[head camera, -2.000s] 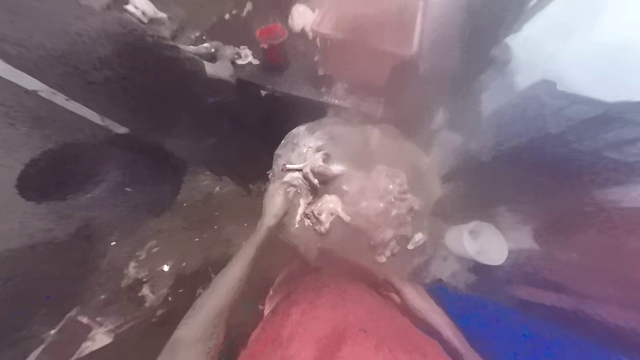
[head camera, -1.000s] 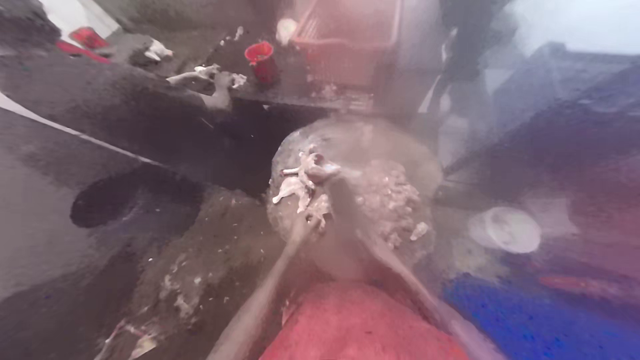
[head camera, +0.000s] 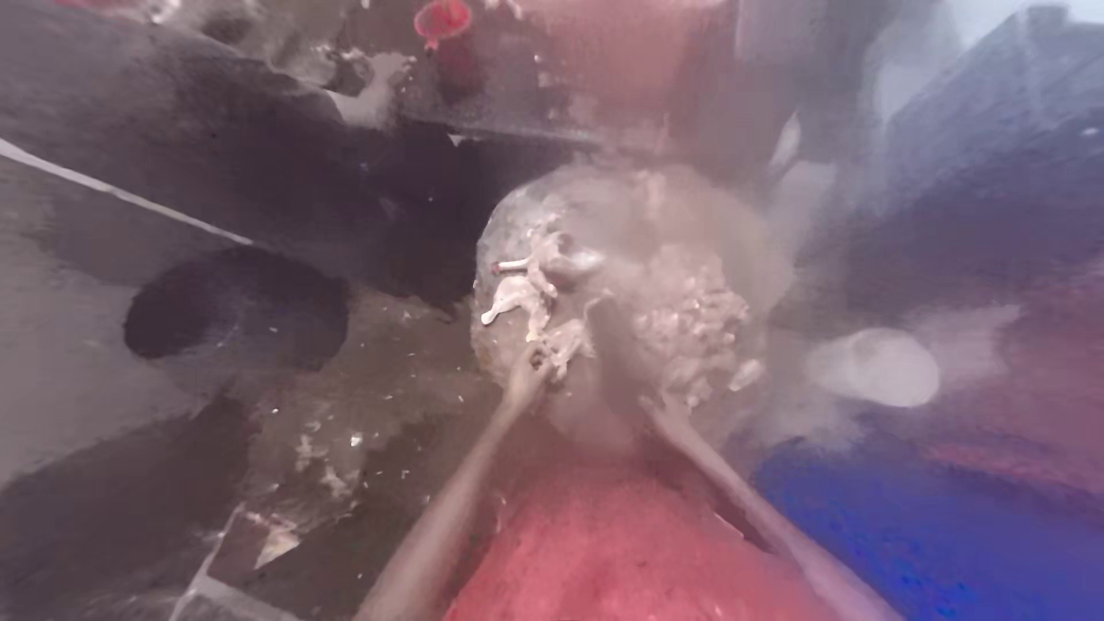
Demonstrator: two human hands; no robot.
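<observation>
A round chopping block (head camera: 595, 216) stands right in front of me, the picture hazy over it. On its left half lie pieces of raw poultry, one with a bare leg bone (head camera: 515, 302). Chopped meat (head camera: 694, 328) is heaped on the right half. My left hand (head camera: 536, 355) is at the block's near left edge, with its fingers on a pale piece of meat. My right hand (head camera: 651, 388) is at the near edge, blurred; a dark, blurred shape that may be a blade runs from it up over the middle of the block. Its grip is not clear.
A red cup (head camera: 442, 21) and a reddish crate (head camera: 642, 52) stand beyond the block. A white container (head camera: 897, 368) lies to the right, above a blue surface (head camera: 931, 535). Left are a dark round shape (head camera: 233, 306) and a floor with scattered scraps (head camera: 332, 466).
My right hand, low beside the block two seconds ago, has come up to its near edge. My left hand has moved from the block's left side to its near left edge.
</observation>
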